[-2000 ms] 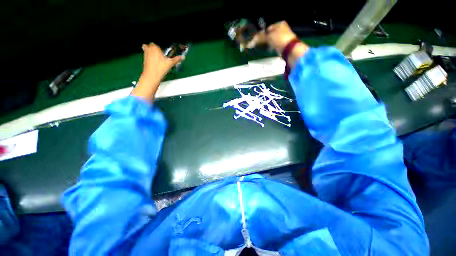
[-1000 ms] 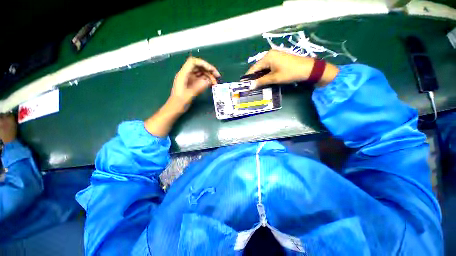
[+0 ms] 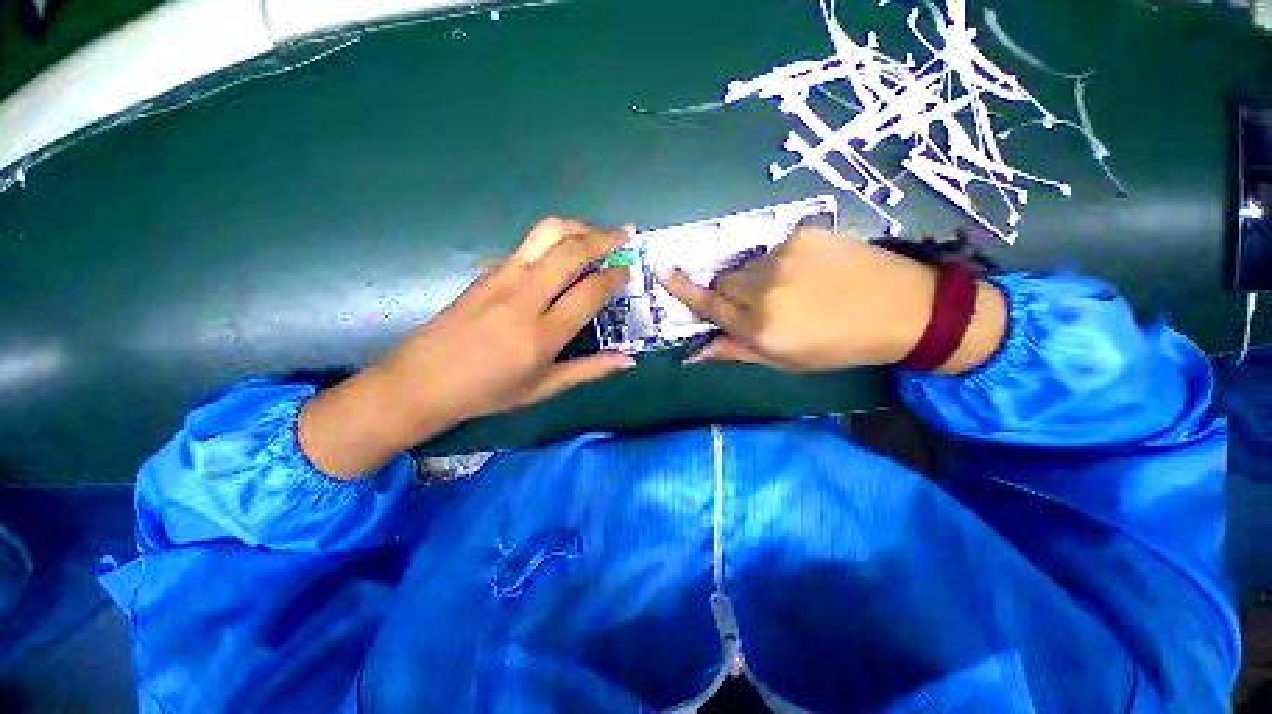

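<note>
An open phone body (image 3: 667,257), pale inside with a small green patch near its left end, lies on the dark-green mat in front of me. My left hand (image 3: 516,324) grips its left end, fingers at the top edge and thumb at the bottom edge. My right hand (image 3: 823,300) lies over its right part, with the index finger pressed on the inside and the thumb near the lower edge. The right hand hides much of that end; a dark thing shows beneath it, too hidden to name. A loose pile of white cables (image 3: 907,112) lies beyond the phone body.
The glossy green mat (image 3: 251,237) has a white rail (image 3: 140,70) at the upper left. A dark handheld device (image 3: 1251,195) with a white cord is at the right edge. A crinkled, silvery plastic bag (image 3: 453,467) shows below the bench edge.
The view has moved closer over the mat. My left hand has closed on the phone body's left end, and my right hand has moved over its inside. The phone body is tilted differently.
</note>
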